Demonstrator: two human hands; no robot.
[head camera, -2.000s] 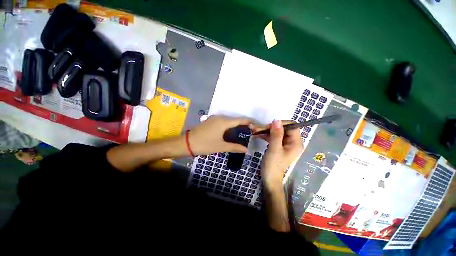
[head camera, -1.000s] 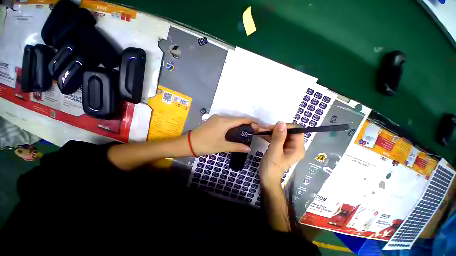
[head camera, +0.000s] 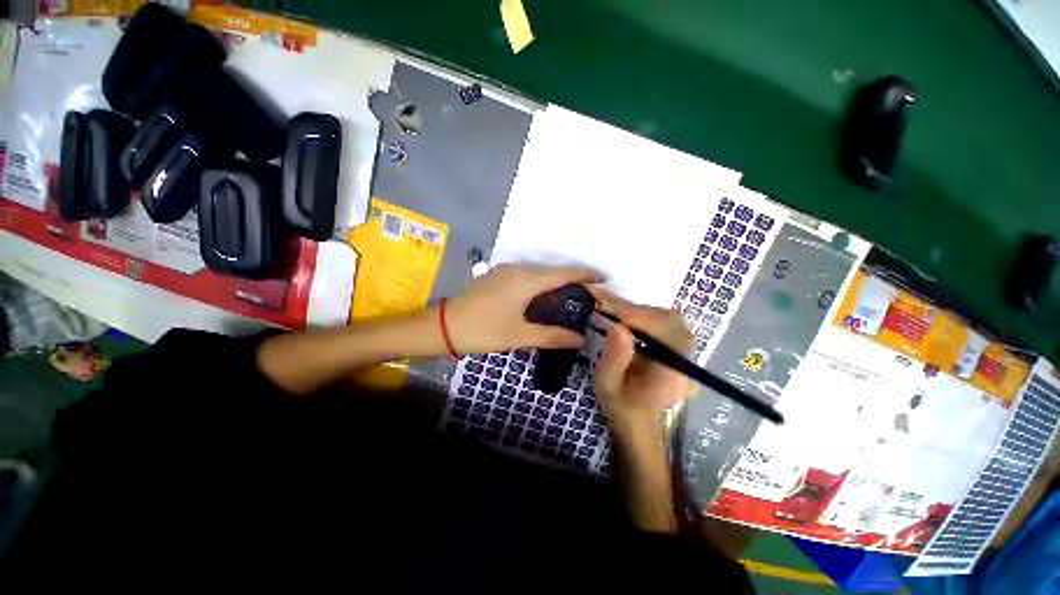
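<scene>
My left hand (head camera: 506, 308) is shut around a black plastic housing (head camera: 556, 370) and holds it over the label sheet (head camera: 511, 409). A small dark label (head camera: 574, 308) with a pale marking shows on the housing's upper end. My right hand (head camera: 642, 363) holds dark tweezers (head camera: 709, 378) like a pen. Their tip is at the labelled end, close to my left fingers; whether it touches cannot be told. The tweezers' back end points down to the right. The sheet has rows of dark labels below and right of my hands, with blank backing paper (head camera: 610, 192) above.
A pile of black housings (head camera: 238, 219) lies at the left on the printed board (head camera: 331, 273). Single housings lie on the green belt (head camera: 721, 81) at the right (head camera: 878, 131). A second label sheet (head camera: 994, 477) lies at the far right. A yellow slip (head camera: 517, 24) is on the belt.
The tweezers' back end has swung downward, from pointing right to pointing down-right. My left hand and its housing have hardly moved. The belt's housings and yellow slip have shifted left and up.
</scene>
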